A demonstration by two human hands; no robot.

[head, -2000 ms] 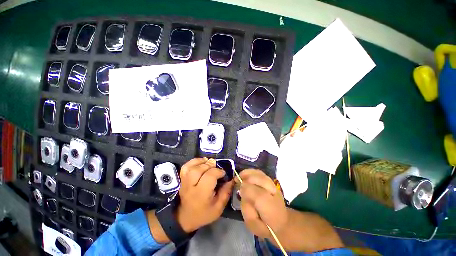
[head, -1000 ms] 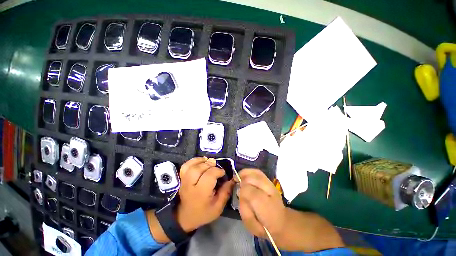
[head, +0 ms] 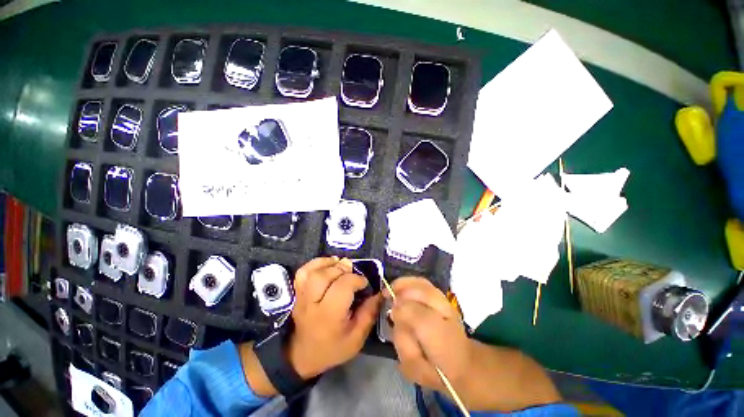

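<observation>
My left hand (head: 329, 313) holds a watch case (head: 369, 271) in its fingertips over the near edge of the black foam tray (head: 314, 181). The case is dark with a shiny silver rim, and the fingers cover its left and lower parts. My right hand (head: 432, 330) holds a thin bamboo stick (head: 447, 388) like a pen. The stick's upper tip meets the rim at the case's right side. A watch lies partly hidden beneath my right fingers.
Glossy watches fill many tray pockets. A label slip (head: 259, 175) with a watch lies on the tray. White wipes (head: 522, 232), spare sticks, an orange-red tip and a paper sheet (head: 540, 110) lie right. A tan-brown dispenser (head: 620, 297) with metal top stands beyond them.
The right hand and the stick's lower end shift slightly between frames. The left hand and the watch case look unmoved.
</observation>
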